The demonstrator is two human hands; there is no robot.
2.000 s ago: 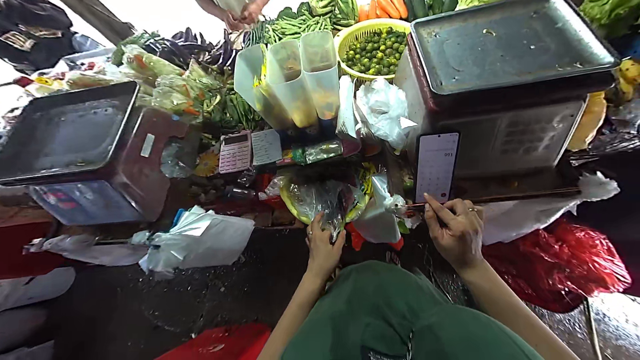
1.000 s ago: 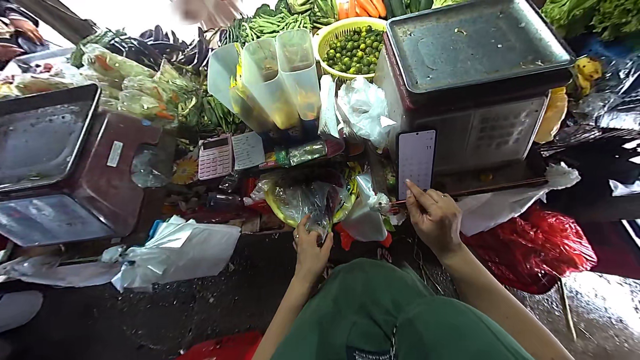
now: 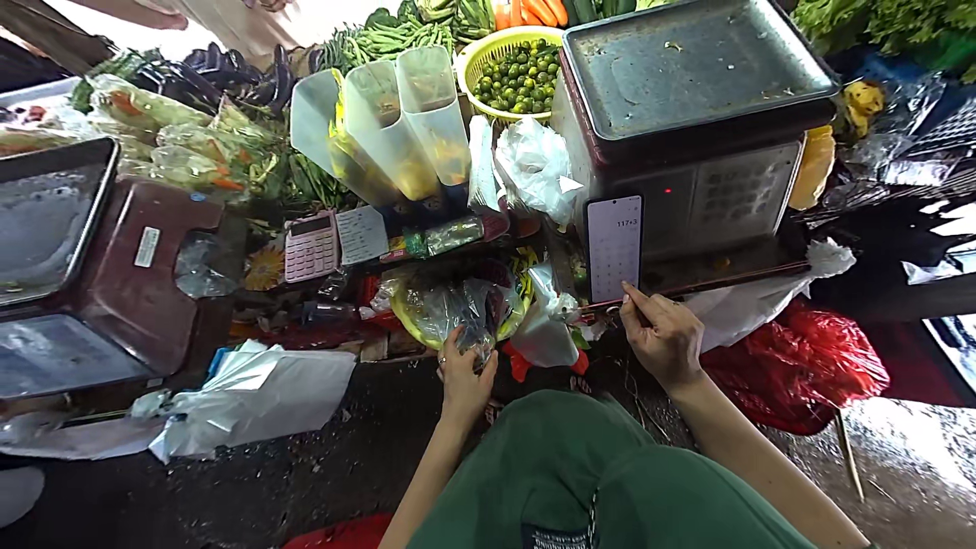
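A smartphone (image 3: 614, 248) with a calculator on its screen stands upright against the front of the right weighing scale (image 3: 686, 175). The index finger of my right hand (image 3: 662, 332) touches or hovers at the lower part of that screen, its other fingers curled. My left hand (image 3: 467, 377) grips a clear plastic bag (image 3: 469, 313) at the near edge of a yellow-green basket (image 3: 412, 324); what the bag holds is hard to tell. A pink calculator (image 3: 311, 248) and a handwritten paper (image 3: 362, 235) lie left of the basket.
A second scale (image 3: 145, 274) stands at the left. Behind are clear plastic holders (image 3: 381, 122), a basket of small green citrus fruit (image 3: 515, 76), eggplants (image 3: 221, 72) and bagged vegetables (image 3: 198, 156). White plastic bags (image 3: 282, 389) and red bags (image 3: 816, 366) hang at the counter's front. Another person's hand shows top left.
My right index finger has moved from beside the phone's lower edge onto or close over its screen. The number displayed has changed. My left hand stays at the plastic bag.
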